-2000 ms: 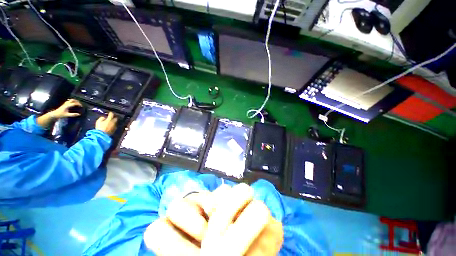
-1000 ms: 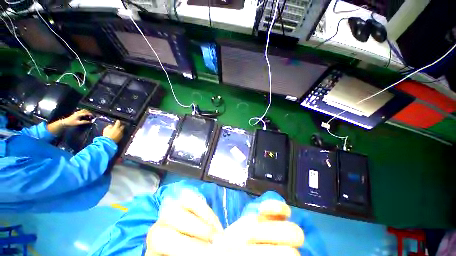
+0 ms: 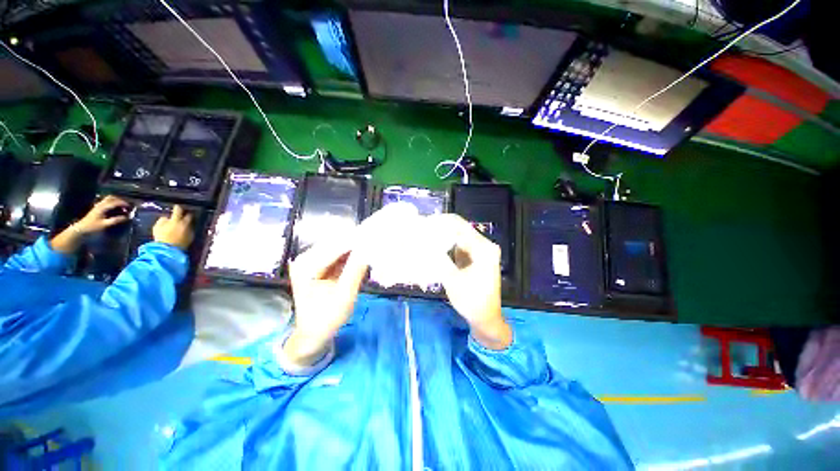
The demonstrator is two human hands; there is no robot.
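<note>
My left hand (image 3: 322,290) and my right hand (image 3: 479,276) are raised before my chest, fingertips close together, over the middle tray's near part. Both are overexposed; a white glare lies between them, and I cannot tell whether it is fingers or a thin pale item. Behind them a silvery tablet (image 3: 413,199) and a black tablet (image 3: 493,204) are partly hidden. To the left lie a silvery tablet (image 3: 250,225) and a glossy dark tablet (image 3: 327,207). To the right lie a dark blue tablet back (image 3: 560,230) with a white label and a black tablet (image 3: 635,248).
Another person's hands (image 3: 173,228) are over tablets at the left. A tray with two dark tablets (image 3: 170,152) lies behind them. White cables (image 3: 467,92) hang to the green mat (image 3: 737,239). Monitors (image 3: 460,55) and a keyboard (image 3: 576,87) stand behind. A red stool (image 3: 741,357) is at lower right.
My hands have risen from the bottom edge of the picture to in front of the middle tray, and my wrists now show. The view has tilted down, so the bench sits higher.
</note>
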